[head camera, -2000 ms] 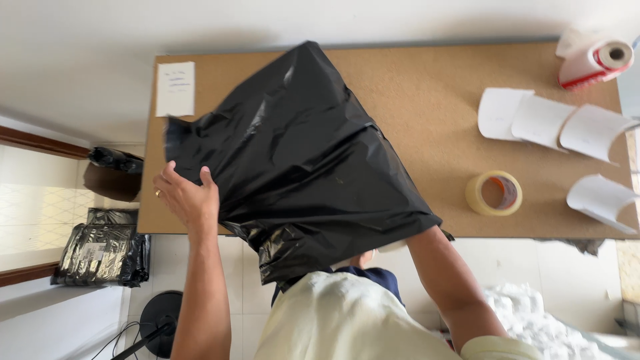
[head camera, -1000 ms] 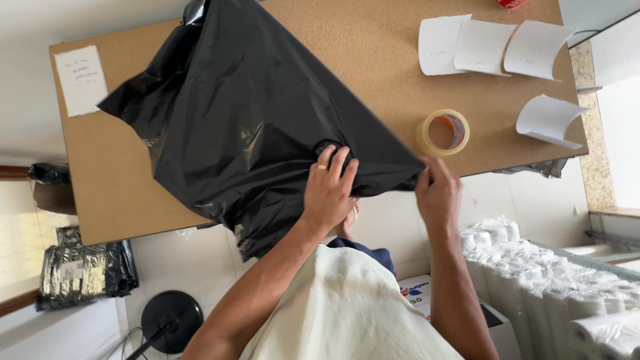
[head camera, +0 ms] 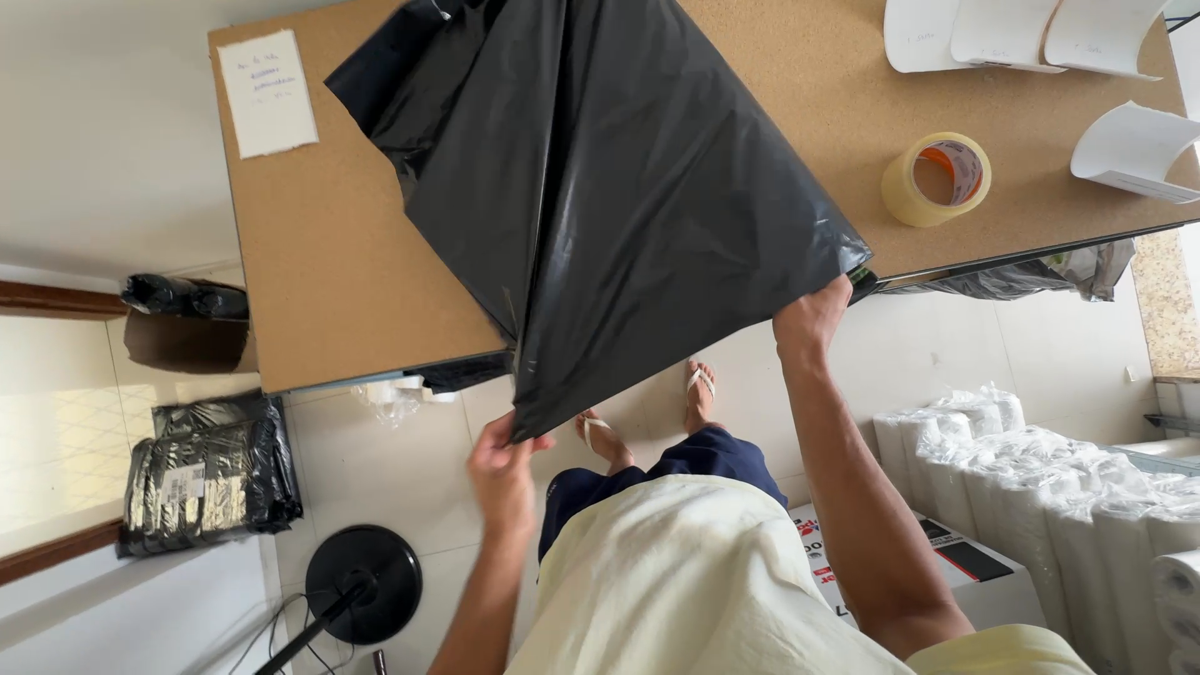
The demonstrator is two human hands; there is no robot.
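Note:
A large black plastic bag (head camera: 647, 187) is stretched between my hands and spreads back over the brown table (head camera: 328, 253). My left hand (head camera: 506, 455) pinches its near left corner, just off the table's front edge. The right corner is gripped by my right hand (head camera: 816, 314), whose fingers are partly hidden under the plastic. Right of the bag, a roll of clear packing tape (head camera: 936, 180) lies on the tabletop.
Curved white paper pieces (head camera: 1139, 150) lie at the table's right, a handwritten sheet (head camera: 269, 94) at its left. Wrapped black packages (head camera: 211, 473) and a round black stand base (head camera: 364, 581) are on the floor at left. Plastic-wrapped white rolls (head camera: 1050, 487) and a printed box (head camera: 975, 572) stand at right.
My left hand has moved from the bag's middle edge to its near left corner. The bag's near edge is now pulled out straight between both hands. The view has shifted.

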